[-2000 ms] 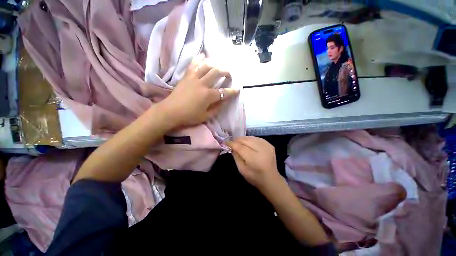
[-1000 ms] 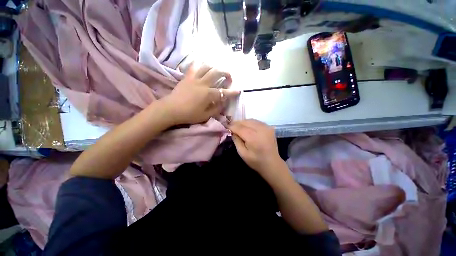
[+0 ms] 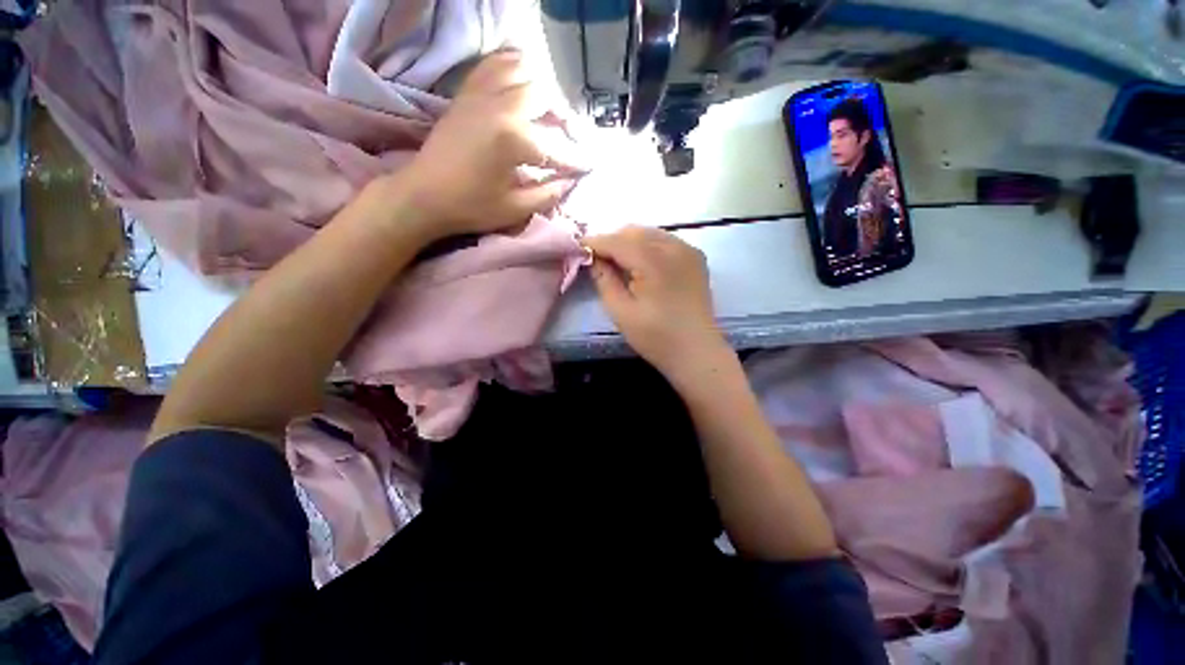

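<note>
A dusty-pink garment with white fabric lies bunched on the white machine table, left of the needle area, and hangs over the front edge. My left hand presses on the cloth beside the bright presser foot area; its upper fingertips are washed out by glare. My right hand pinches the garment's frayed seam edge between thumb and fingers, just in front of the left hand. The sewing machine head is above; the needle itself is lost in glare.
A lit smartphone lies right of the needle, with a dark-purple item and a black strapped item beyond. Pink-and-white garments heap lower right, more pink cloth lower left. A blue basket is far right; brown tape far left.
Both hands and the pinched seam edge have moved up, toward the machine. The garment's front part has shifted up and bunched; its dark label no longer shows. The phone picture has changed.
</note>
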